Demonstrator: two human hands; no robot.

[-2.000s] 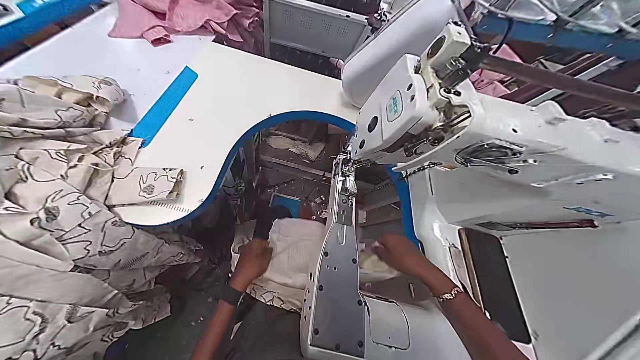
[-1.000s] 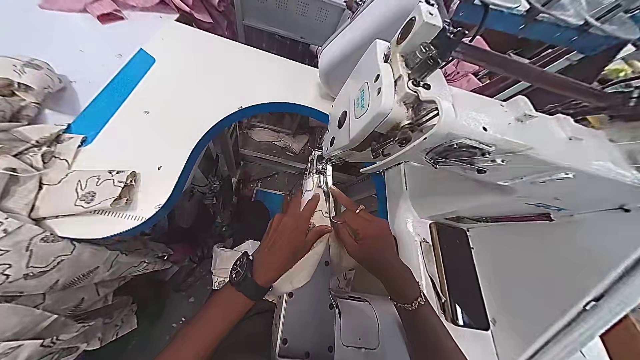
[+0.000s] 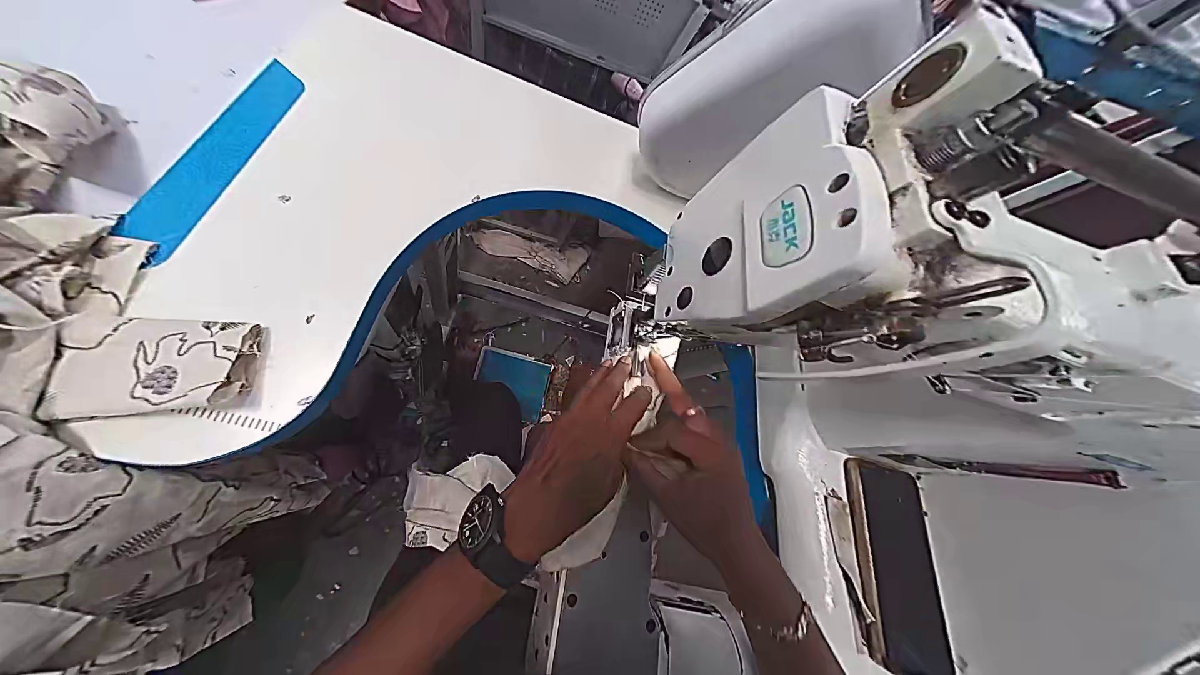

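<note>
A white Jack sewing machine head (image 3: 778,225) reaches in from the right, its needle and presser foot area (image 3: 642,323) above the tip of a narrow grey machine arm (image 3: 600,609). Cream fabric (image 3: 591,539) lies over that arm and runs up to the presser foot. My left hand (image 3: 577,459), below a black wristwatch, presses on the fabric with its fingertips just short of the foot. On the fabric's right side my right hand (image 3: 689,459) grips it, index finger stretched toward the foot. The fabric under both palms is hidden.
Cream cloth with dark line drawings (image 3: 94,534) is heaped at the left and hangs over the edge of the white table (image 3: 450,122). A blue strip (image 3: 216,164) lies on that table. Its curved blue-edged cutout surrounds the machine arm. A dark phone-like slab (image 3: 905,562) rests at the right.
Two seconds ago my hands held the fabric apart, on either side of the machine arm. They have come together on top of it, close to the presser foot, with the fabric between them.
</note>
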